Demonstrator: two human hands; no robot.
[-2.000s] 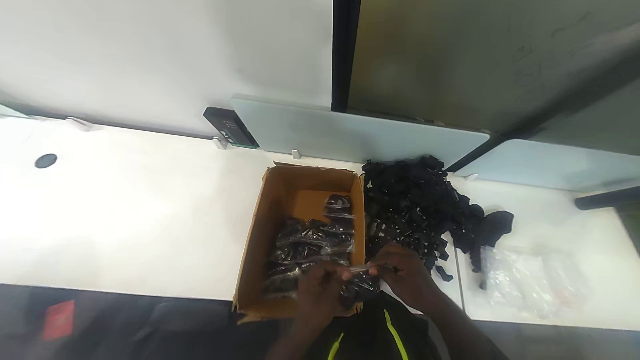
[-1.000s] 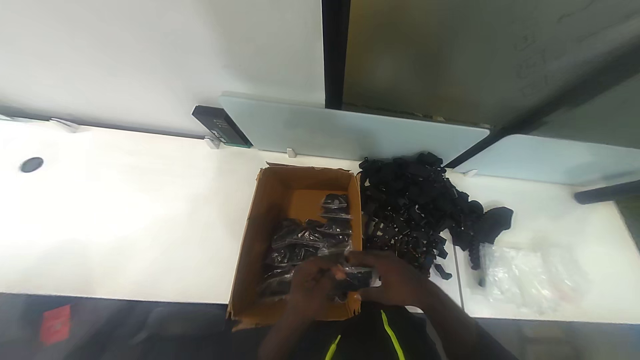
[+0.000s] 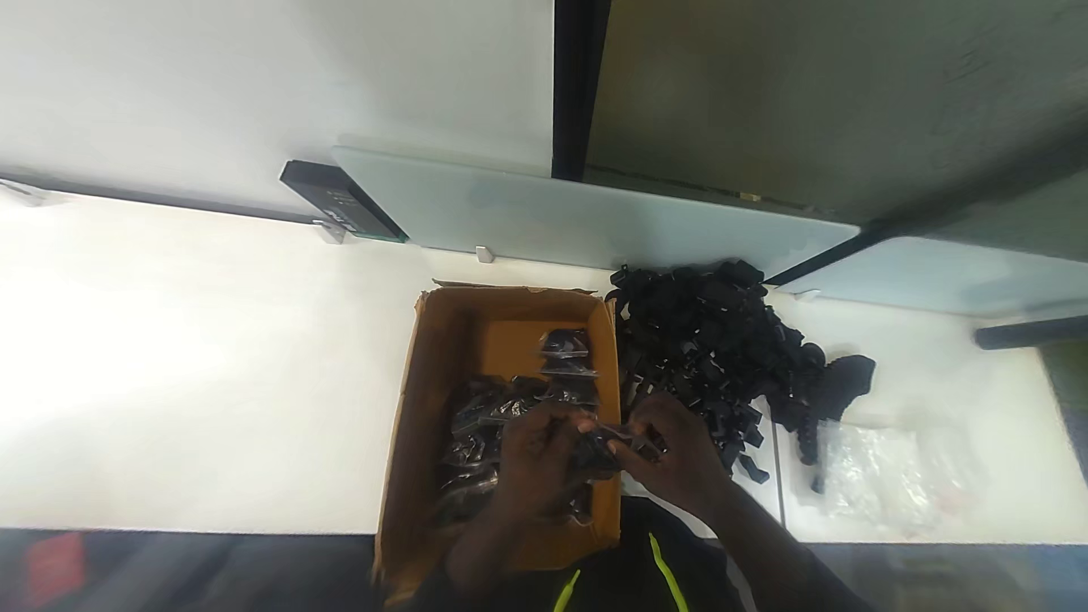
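Observation:
My left hand (image 3: 540,459) and my right hand (image 3: 676,450) meet over the right side of an open cardboard box (image 3: 408,425). Between their fingers is a small clear plastic bag (image 3: 599,450) with black parts in it, pinched near its upper edge by both. Inside the box lie several similar filled bags (image 3: 476,446), with a short row of them (image 3: 565,344) along the right wall. Against the box's right side a large heap of black plastic parts (image 3: 697,340) is spread on the white table. My fingers partly hide the held bag.
Clear plastic bags (image 3: 875,476) lie flat on the table's right part. A black box (image 3: 340,200) leans by the frosted glass divider (image 3: 595,221) behind the cardboard box. A seam crosses the white table (image 3: 212,374) right of the heap. A red item (image 3: 56,565) shows at lower left.
Both hands stay together on the bag over the box's right side, while their fingers have shifted along it. The view has moved slightly.

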